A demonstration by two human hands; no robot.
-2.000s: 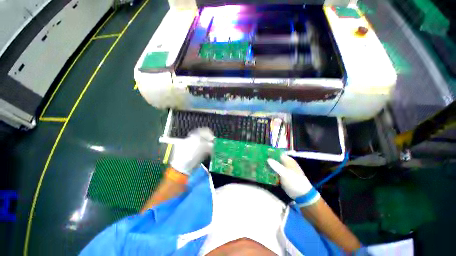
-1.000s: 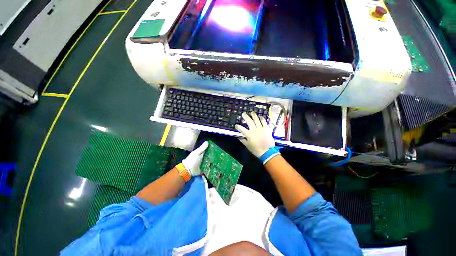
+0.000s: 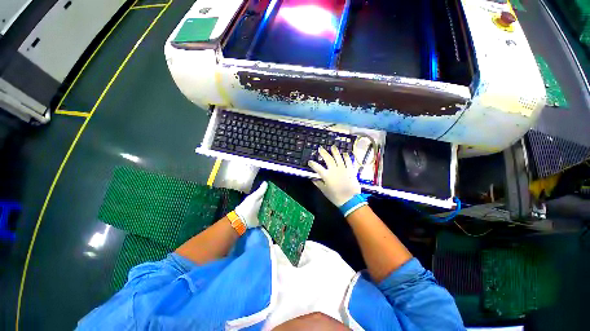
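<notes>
My left hand (image 3: 251,209), in a white glove with an orange wrist band, holds a green circuit board (image 3: 286,222) by its left edge. The board is tilted, close to my apron. My right hand (image 3: 338,177), gloved with a blue wrist band, rests with spread fingers on the right end of the black keyboard (image 3: 265,138). It holds nothing. The keyboard lies on a white-edged tray (image 3: 252,162) under the white machine (image 3: 194,77).
A black mouse (image 3: 415,160) lies on a dark pad at the tray's right. Pens and small tools (image 3: 367,161) lie between. Green ribbed racks (image 3: 152,203) stand low left; more boards (image 3: 510,279) low right. A red knob (image 3: 506,19) sits on the machine's right corner.
My right hand has let go of the board and moved onto the keyboard. My left hand has lowered the board, now tilted. The green board in the machine opening no longer shows.
</notes>
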